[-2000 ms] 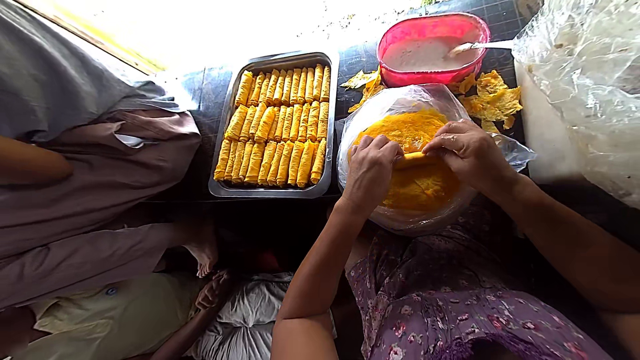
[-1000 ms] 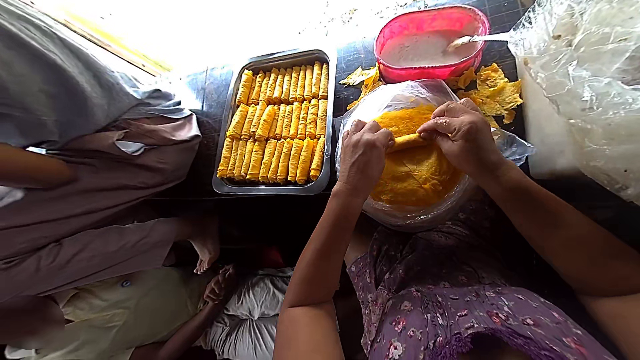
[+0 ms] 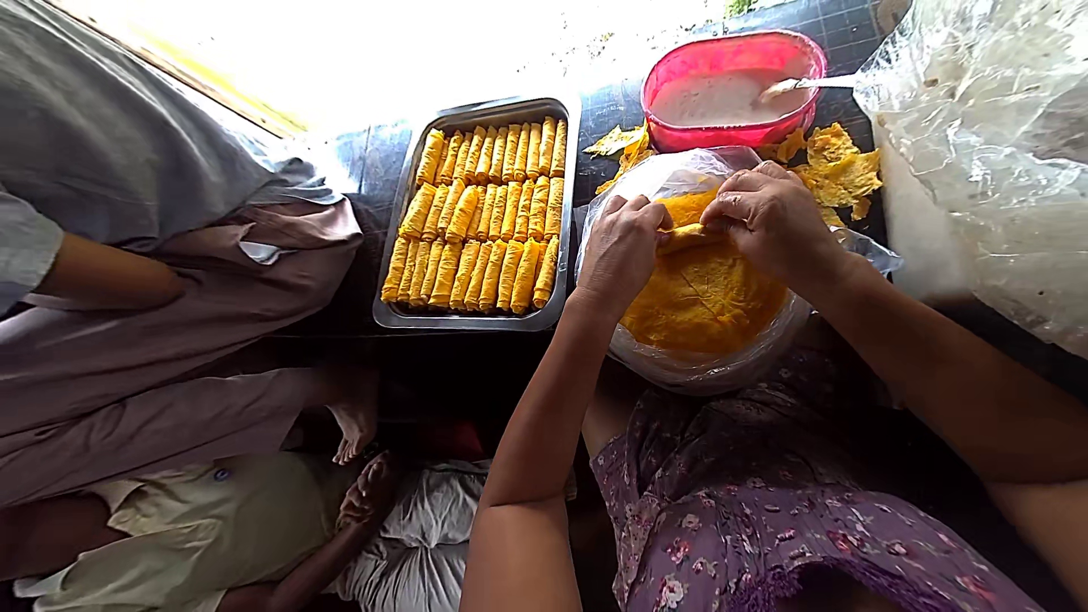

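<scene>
Both hands pinch the ends of a partly rolled yellow wrapper (image 3: 682,240), which lies across a round stack of thin yellow wrappers (image 3: 710,297). My left hand (image 3: 622,246) grips its left end, and my right hand (image 3: 769,217) grips its right end. Clear plastic (image 3: 722,374) surrounds the stack, which rests close to my lap. Any filling inside the roll is hidden. To the left, a metal tray (image 3: 476,321) holds several finished yellow rolls (image 3: 484,217) in three rows.
Beyond the stack stands a pink plastic tub (image 3: 731,136) of pale liquid with a utensil (image 3: 790,87) in it. Torn yellow wrapper pieces (image 3: 837,170) lie beside it. A large clear plastic bag (image 3: 994,170) is at right. Other people, one in a grey garment (image 3: 127,127), are at left.
The wrapper between my hands is lifted off the stack in the middle frame and now lies lower across it. Both hands keep hold of its ends. The tray of rolls is unchanged.
</scene>
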